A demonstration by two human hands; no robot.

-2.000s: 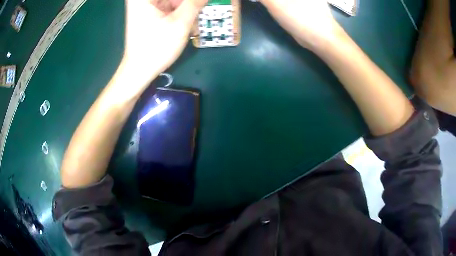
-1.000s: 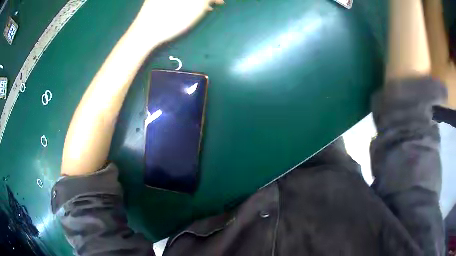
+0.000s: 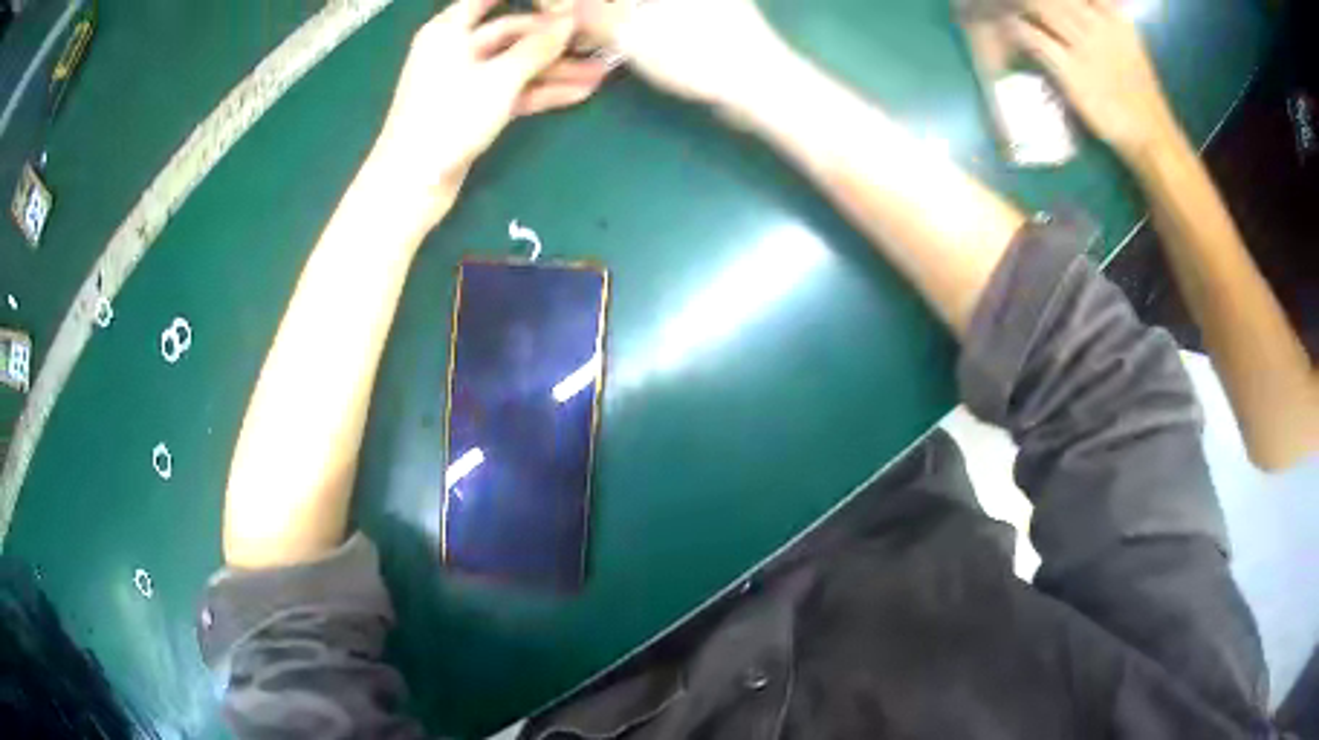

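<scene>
My left hand (image 3: 485, 87) and my right hand (image 3: 687, 46) meet near the top edge, fingers bent and close together. Both are bare. A small whitish bit (image 3: 609, 59) shows at the fingertips, and something dark and orange is partly visible above them, cut off by the top edge. What each hand grips is hidden and blurred. The large dark smartphone (image 3: 524, 419) with a gold-orange edge lies flat below my hands. A white hooked piece (image 3: 525, 239) lies by its top edge.
White rings (image 3: 175, 340) lie to the left. Beyond the pale speckled strip (image 3: 162, 203) are handset pieces (image 3: 31, 203) and a yellow-and-black device (image 3: 73, 49). At right, another person's hand (image 3: 1095, 65) is at a handset piece (image 3: 1031, 116). Black scraps lie at lower left.
My right hand has come from the far right to meet my left. The handset half seen between my hands two seconds ago no longer shows clearly. Another person's hand has appeared at right.
</scene>
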